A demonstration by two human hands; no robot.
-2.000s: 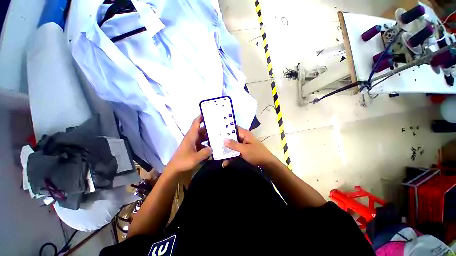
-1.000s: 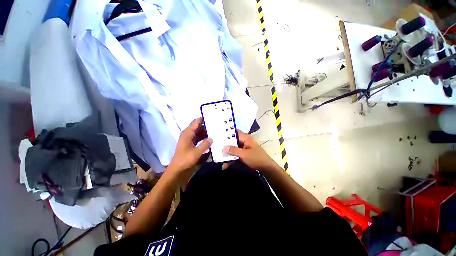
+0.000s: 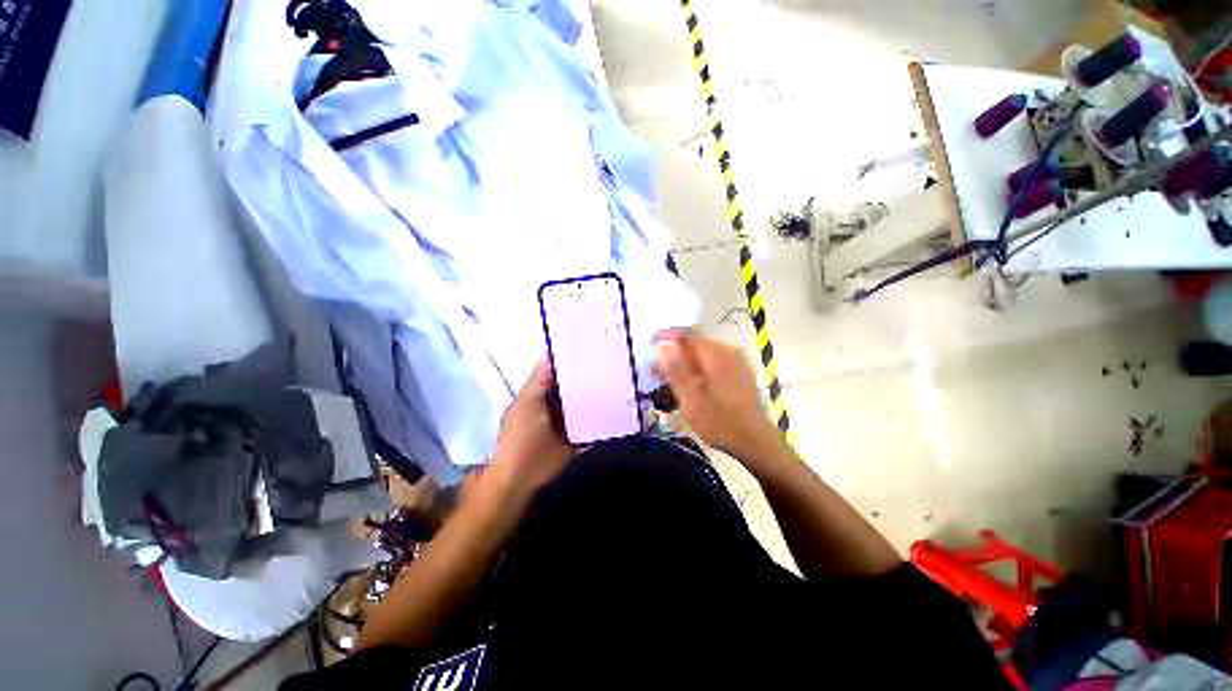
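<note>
A smartphone (image 3: 592, 359) with a dark edge and a pale pink-white screen is upright in front of my body. My left hand (image 3: 535, 425) holds it at its lower left side. My right hand (image 3: 705, 385) is off the phone, just to its right, with the fingers curled and slightly blurred; I see nothing held in it. Light blue and white shirts (image 3: 500, 176) lie in a pile beyond and left of the phone, with a black hanger (image 3: 346, 51) at the top.
A white fabric roll (image 3: 183, 243) with a blue end and a crumpled grey garment heap (image 3: 203, 452) are at left. Yellow-black tape (image 3: 736, 216) crosses the floor. An overlock machine table (image 3: 973, 122) with purple cones is at upper right. A red stool (image 3: 976, 567) is at lower right.
My right hand has come off the phone and moved right. My left hand still holds the phone. The screen has changed from white with small dark icons to plain pale pink.
</note>
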